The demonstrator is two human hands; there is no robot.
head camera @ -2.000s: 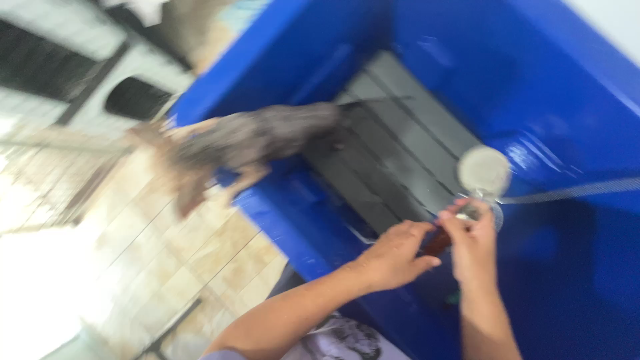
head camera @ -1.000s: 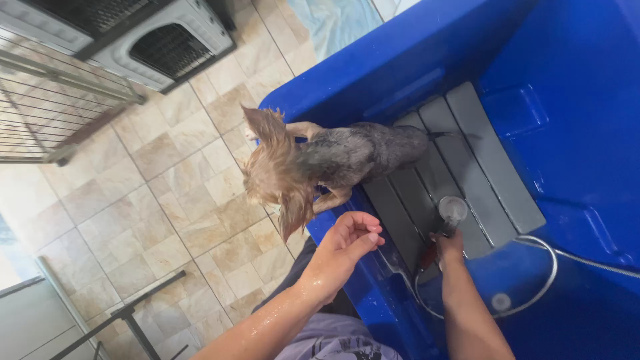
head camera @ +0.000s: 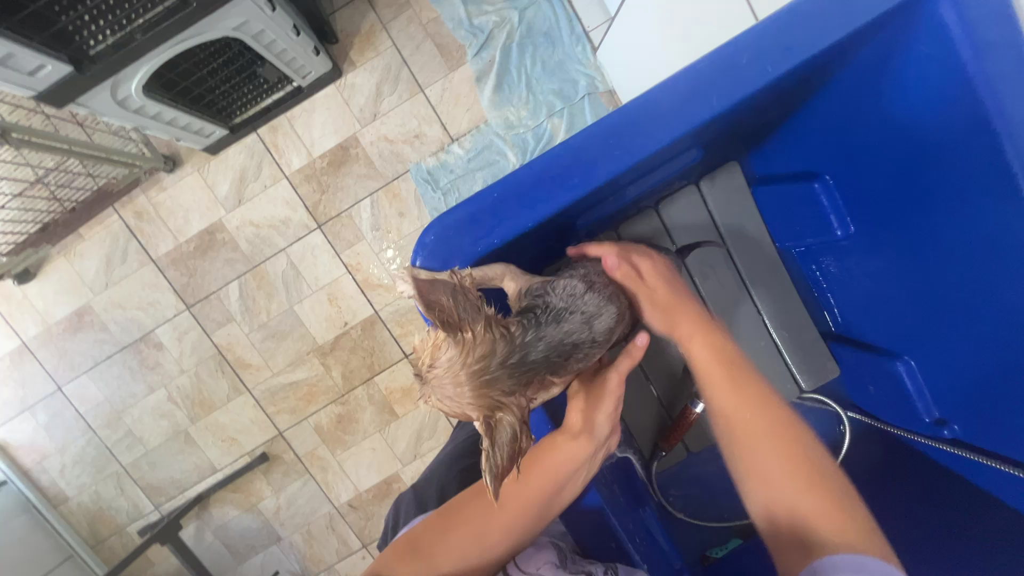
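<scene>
A small wet dog [head camera: 560, 328] with tan head and dark grey back stands in a blue plastic tub [head camera: 496, 216], its forequarters at the rim and head out over the floor. My left hand [head camera: 600, 396] is against the dog's chest and belly side, its fingers partly hidden under the body. Over the hindquarters lies my right hand [head camera: 644, 284], fingers spread along the back. Beneath my right forearm, the brown handle of a shower sprayer [head camera: 678, 428] rests on the grey slatted platform [head camera: 768, 280]; its head is hidden.
A metal shower hose [head camera: 920, 438] loops across the tub at the right. Light blue cloth [head camera: 528, 88] lies on the tiled floor [head camera: 272, 264] beyond the rim. Pet carriers [head camera: 216, 80] and a wire pen [head camera: 72, 160] stand upper left, a dark metal stand [head camera: 192, 504] lower left.
My right hand has let go of the shower sprayer and moved onto the dog's rear. My left hand, free a second ago, has come against the dog's side.
</scene>
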